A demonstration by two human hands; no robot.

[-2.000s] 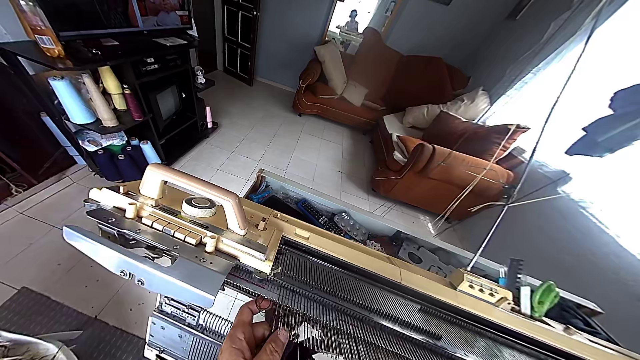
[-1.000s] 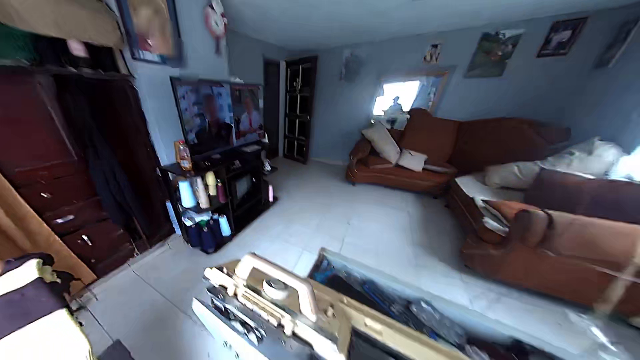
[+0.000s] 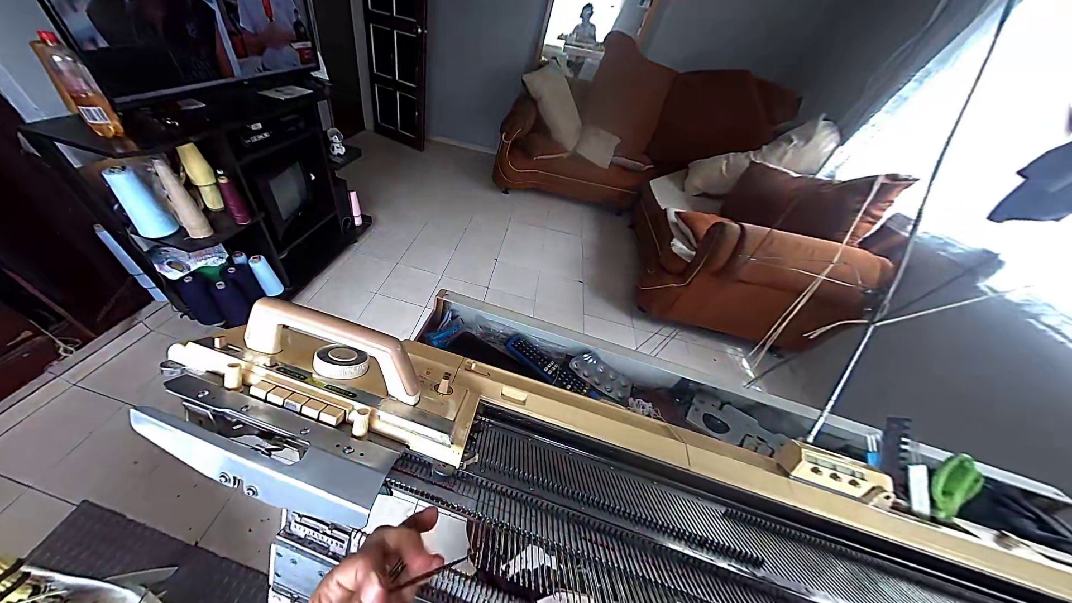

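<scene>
In the head view, my left hand (image 3: pixel 381 563) is at the bottom, left of centre, beside the needle beds of a knitting machine. Its fingers are closed on a thin dark rod-like tool (image 3: pixel 435 572) that points right, toward the needles. The rear needle bed (image 3: pixel 620 502) runs away to the lower right. On the machine's left end sits the cream carriage (image 3: pixel 335 368) with its handle, dial and push buttons, and a grey metal arm plate (image 3: pixel 251 469) in front. Between the beds, near the hand, pale and dark shapes are hard to make out. My right hand cannot be seen.
Behind the machine, a long tray (image 3: pixel 586 327) holds remote controls, blister packs and tools. A thin yarn mast (image 3: pixel 904 243) with loose strands rises at right from a cream base (image 3: pixel 837 473). Yarn cones (image 3: pixel 138 201) stand on a black shelf; brown sofas (image 3: pixel 762 276) are farther back.
The view swung up to the room and came back down to the machine. My left hand, absent one second ago, is in view again, slightly farther left than two seconds ago.
</scene>
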